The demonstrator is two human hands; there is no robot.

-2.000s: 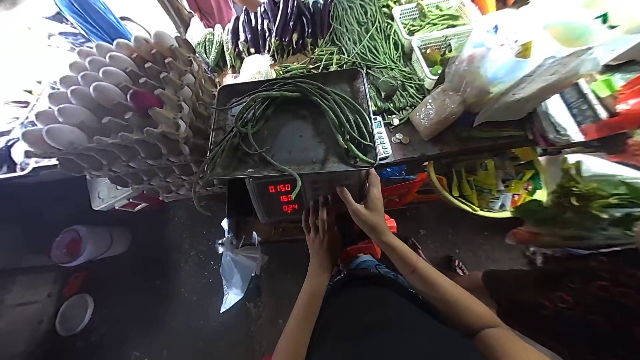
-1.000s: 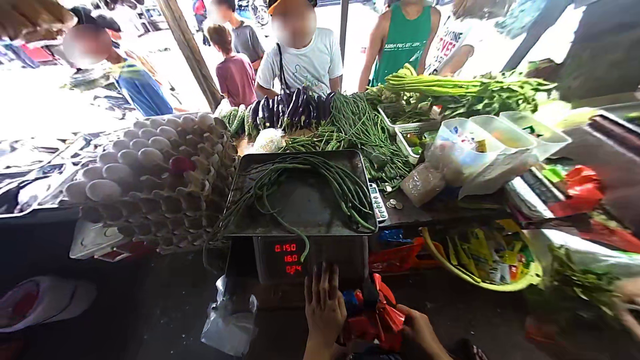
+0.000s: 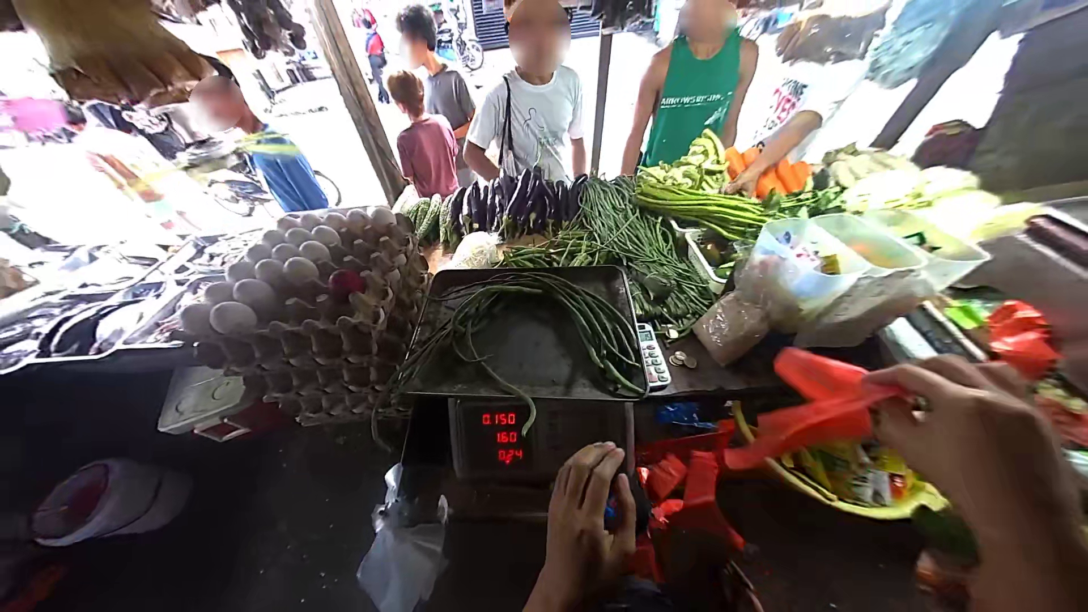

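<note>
A bundle of long green beans lies curved on the metal tray of a digital scale, one bean drooping over the front edge. Below the tray glows the scale's red display. My left hand rests at the lower right of the scale's front panel, its fingers bent; whether it holds anything is not clear. On the right, my right hand pinches a red plastic bag, stretched out toward the left. More red plastic bags hang just right of my left hand.
Stacked egg trays stand left of the scale. Eggplants, loose long beans and clear plastic containers lie behind and right. A calculator and coins sit beside the tray. Several people stand across the stall.
My right hand has moved from the scale's front to the red bags, then up and right with a red bag. My left hand stays near the scale's front. The view has tilted up.
</note>
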